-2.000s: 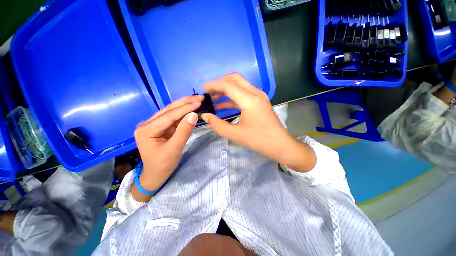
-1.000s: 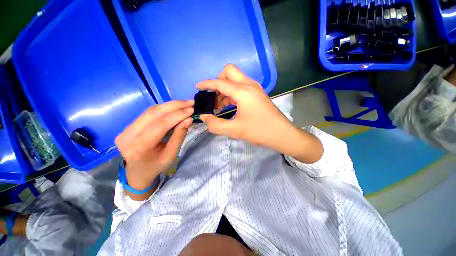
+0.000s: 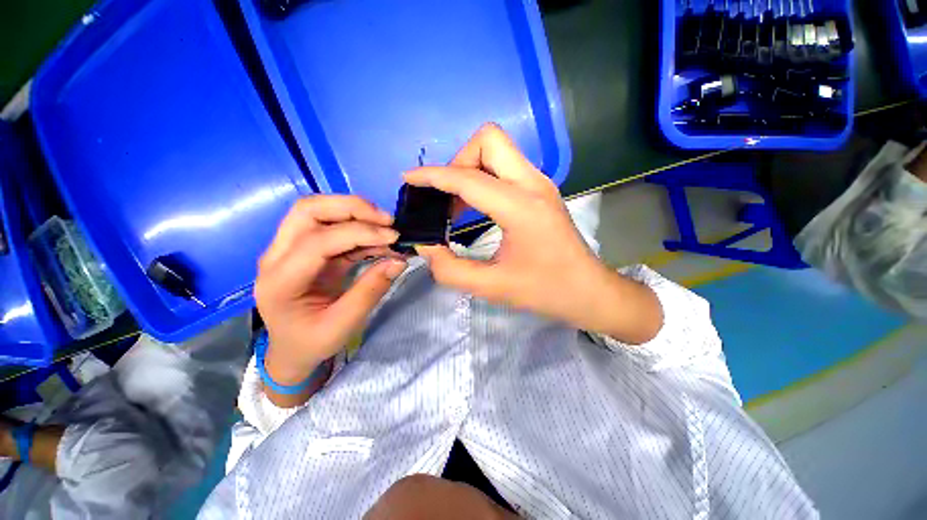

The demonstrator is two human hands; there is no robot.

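Observation:
A black housing (image 3: 422, 215) is held between both hands, above the near edge of the trays. A thin dark pin or wire sticks up beyond it. My right hand (image 3: 513, 229) grips its far and near edges between fingers and thumb. My left hand (image 3: 330, 269) has its fingertips at the housing's left side, with the thumb near the lower left corner. No green shows clearly in the housing. Another black unit (image 3: 171, 275) with a thin pale pin lies in the near corner of the left blue tray (image 3: 173, 132).
The right work tray (image 3: 407, 81) has black parts at its far edge. A neighbouring tray (image 3: 752, 141) holds rows of black parts. A clear box (image 3: 76, 276) of tangled green pieces stands at left. People's sleeves show at right (image 3: 869, 239) and lower left (image 3: 112, 432).
The housing has turned so its broad black face shows more. The left hand opened away from it and moved back to its side. The view has shifted slightly.

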